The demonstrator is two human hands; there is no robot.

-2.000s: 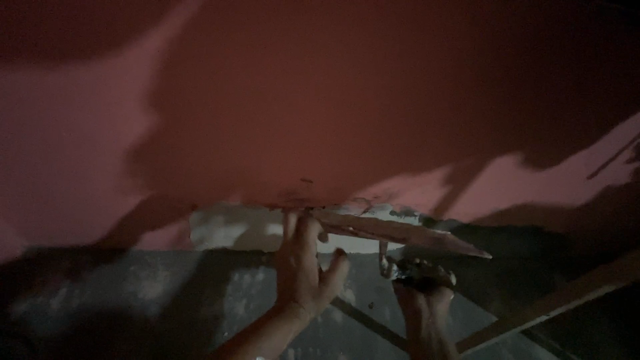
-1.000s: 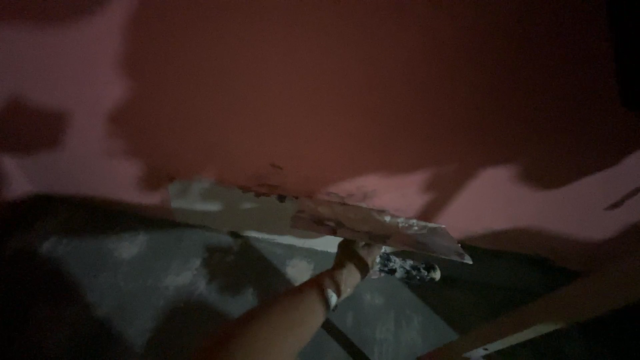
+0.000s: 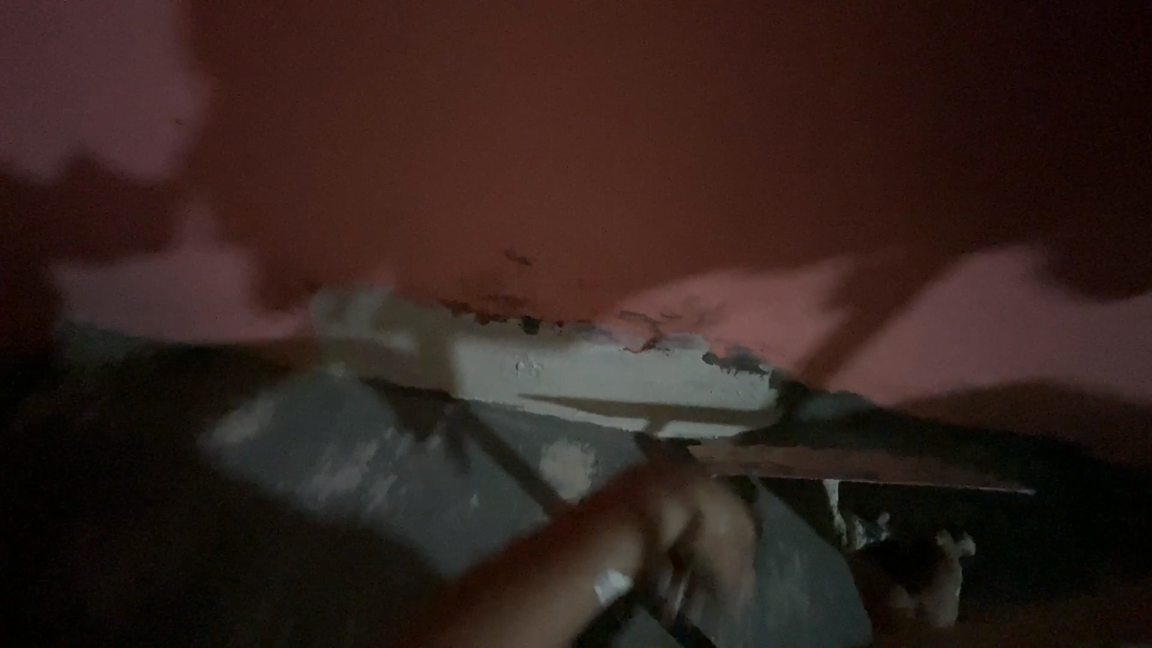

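A flat plastering trowel point(image 3: 864, 468) with a long, smeared blade is held out at the right, below the pale patch. My right hand point(image 3: 918, 576), dim and partly in shadow, grips its handle under the blade. My left hand point(image 3: 693, 531) is blurred in front of the grey surface, just left of the trowel; its fingers point down, and whether they hold anything cannot be made out. A small white patch shows near its wrist. Above both hands, a strip of pale, wet-looking plaster point(image 3: 612, 373) runs along the lower edge of the reddish painted wall point(image 3: 504, 162), with a ragged upper edge.
A grey, blotched surface point(image 3: 360, 477) lies below the plaster strip. A dark diagonal bar or shadow point(image 3: 508, 459) crosses it and passes behind my left hand. Deep shadow covers the lower left and right. The light is dim, with shadows across the wall.
The trowel was up against the plaster strip a second ago; it now stands lower and to the right, away from it. My left hand has moved to the right and down from the wall's edge.
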